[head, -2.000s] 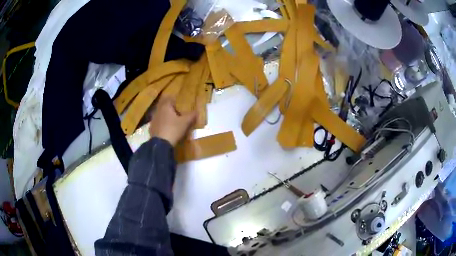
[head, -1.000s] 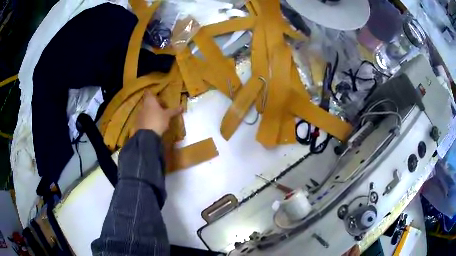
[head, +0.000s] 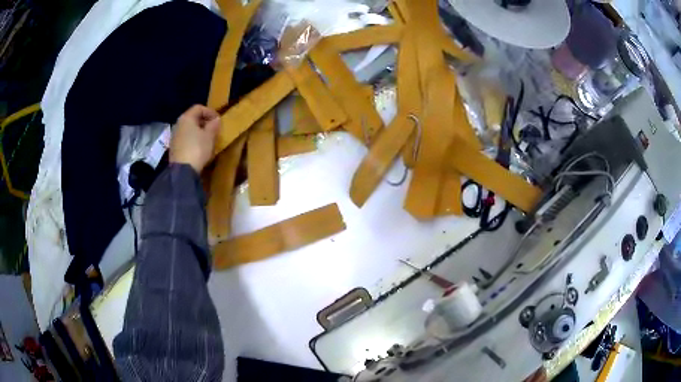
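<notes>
My left hand (head: 196,138) comes in from the bottom left in a dark grey checked sleeve. Its fingertips pinch the near end of a straight mustard-brown marking template (head: 254,112), which slants up right across the pile. Other templates lie under and around it, among them a short upright one (head: 262,164). A separate straight template (head: 280,236) lies on the white table (head: 276,298) just in front of the pile. My right hand is not seen.
Dark garment cloth (head: 93,142) lies at the left. More templates (head: 437,142) are heaped at the centre back, beside black-handled scissors (head: 485,205). The sewing machine (head: 597,246) spans the right, with a small white spool (head: 458,304) near its needle plate.
My left hand has moved left from over the pile and now grips a template's end. The curved templates at the pile's left have shifted, and the loose front template shows more fully.
</notes>
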